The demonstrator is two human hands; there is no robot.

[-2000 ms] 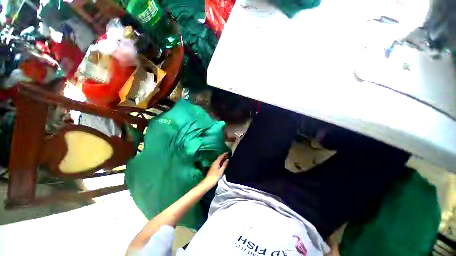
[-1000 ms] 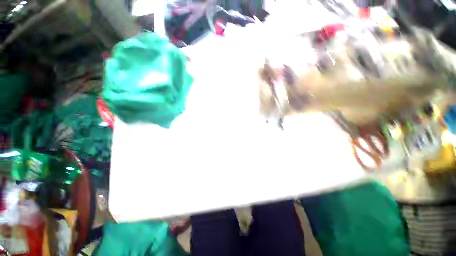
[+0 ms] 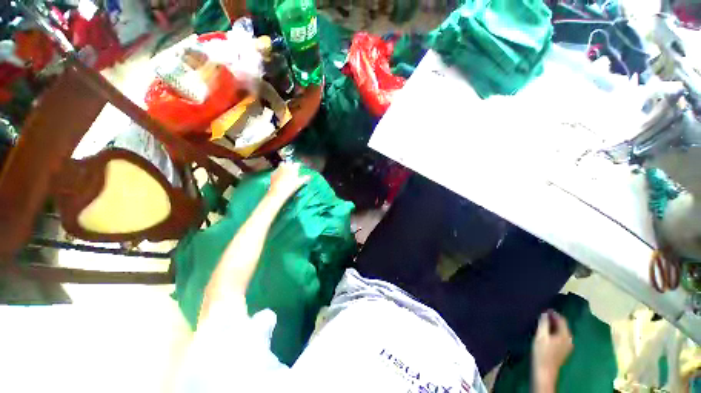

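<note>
A large heap of green cloth [image 3: 284, 269] hangs at the left beside the dark-clothed lap. My left hand [image 3: 290, 178] rests on the top of this heap, bright and blurred, so its fingers and any grip cannot be made out. More green cloth [image 3: 590, 345] lies low at the right of the lap. My right hand [image 3: 553, 335] is over it with fingers curled; whether it holds any cloth cannot be told. A bundle of green cloth [image 3: 496, 46] sits on the far left corner of the white table [image 3: 476, 146].
Scissors with orange-brown handles [image 3: 664, 270] lie near the table's right front edge, below the sewing machine [image 3: 684, 165]. A wooden chair [image 3: 46, 153] stands left. A round stool [image 3: 301, 123] holds a red bag, an open box and bottles.
The view has swung from the table back to the lap and left side. My hands, unseen one second ago, now show at the green cloth on both sides.
</note>
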